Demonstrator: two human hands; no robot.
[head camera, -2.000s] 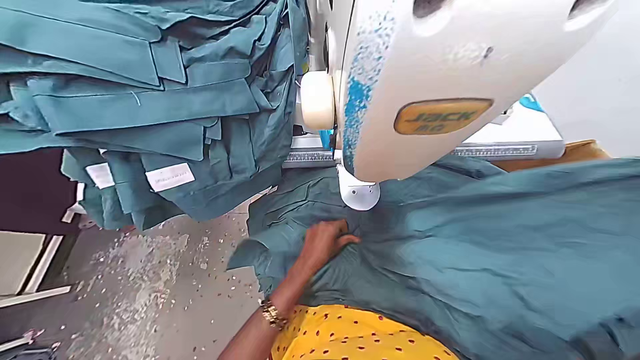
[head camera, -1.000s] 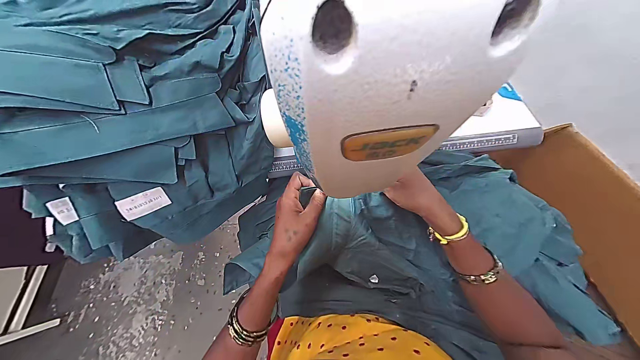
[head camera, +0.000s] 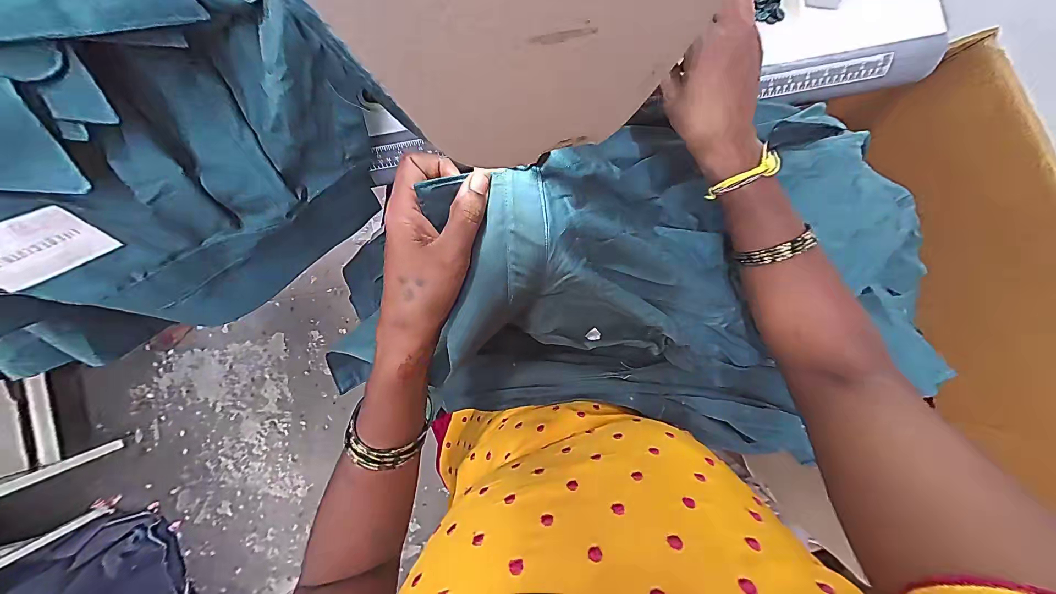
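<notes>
A teal garment piece (head camera: 511, 239) with stitched seams lies over my lap and runs up under the pale head of a sewing machine (head camera: 528, 74). My left hand (head camera: 433, 223) pinches its folded edge between thumb and fingers, just left of the machine head's lower end. Up at the right side of the head is my right hand (head camera: 718, 91), its fingertips partly hidden behind the machine; whether they hold anything cannot be told. The needle area is hidden by the head.
Teal garments with a white label (head camera: 54, 247) are piled at the left. On the right stands a cardboard box (head camera: 982, 247). The machine bed (head camera: 858, 66) bears a printed ruler. Dark cloth (head camera: 107, 557) lies low at the left, above a speckled floor.
The right hand, near the machine head's lower right one second ago, is now higher along its right side. My left hand still pinches the garment edge. The view has moved closer to the work.
</notes>
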